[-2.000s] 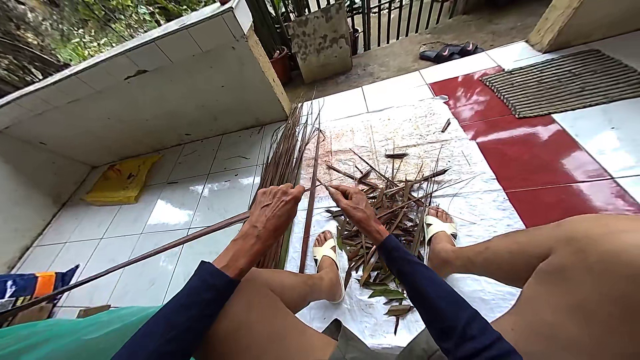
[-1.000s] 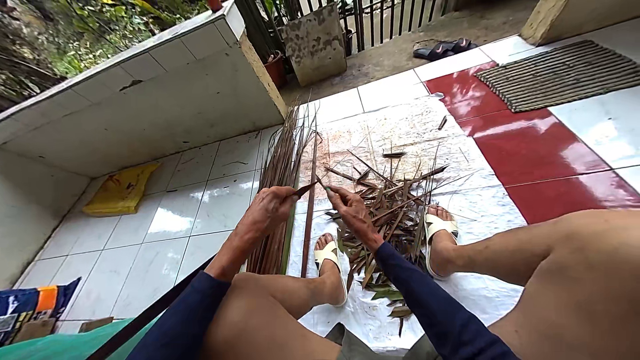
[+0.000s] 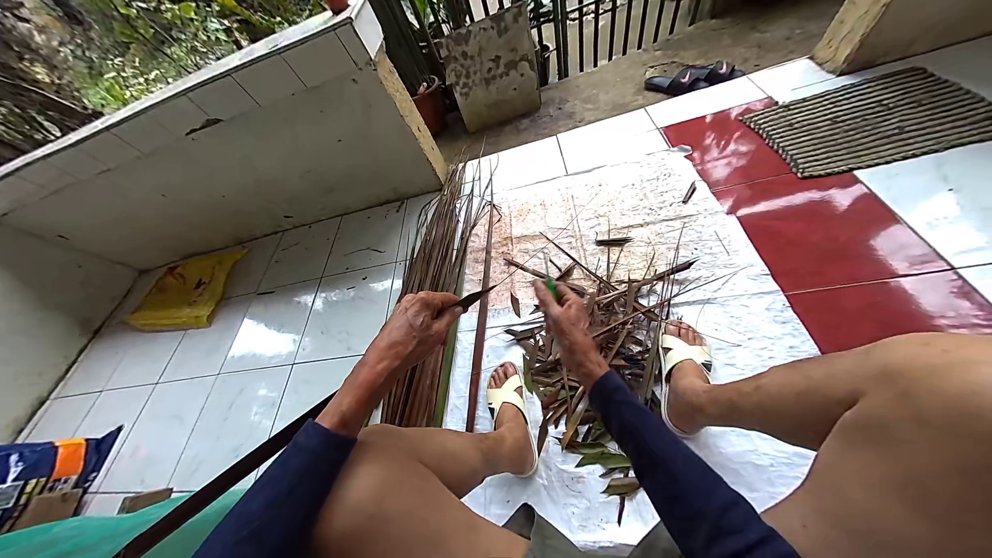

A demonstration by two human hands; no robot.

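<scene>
My left hand (image 3: 422,322) is closed on a long dark brown palm leaf strip (image 3: 232,477), whose pointed end sticks out past the fingers while the rest trails back to the lower left. To the right, my right hand (image 3: 566,318) grips a small green-handled tool (image 3: 551,288), perhaps a knife; its blade is hard to make out. Beneath and around the right hand lies a heap of cut leaf pieces (image 3: 612,341) on a white sheet (image 3: 744,325). A bundle of long brown leaf strips (image 3: 422,310) lies left of the sheet, and a single strip (image 3: 479,333) lies beside it.
A low wall (image 3: 256,147) borders the tiled floor at the left, with a folded yellow sack (image 3: 190,291) near it. My sandalled feet stand on either side of the heap. Dark slippers (image 3: 694,77) and a ribbed mat (image 3: 876,116) lie farther off. A green cloth (image 3: 139,523) is at lower left.
My hands, close together at the strip's tip before, are now apart, the right one lower and off to the right. The trailing part of the strip has shifted.
</scene>
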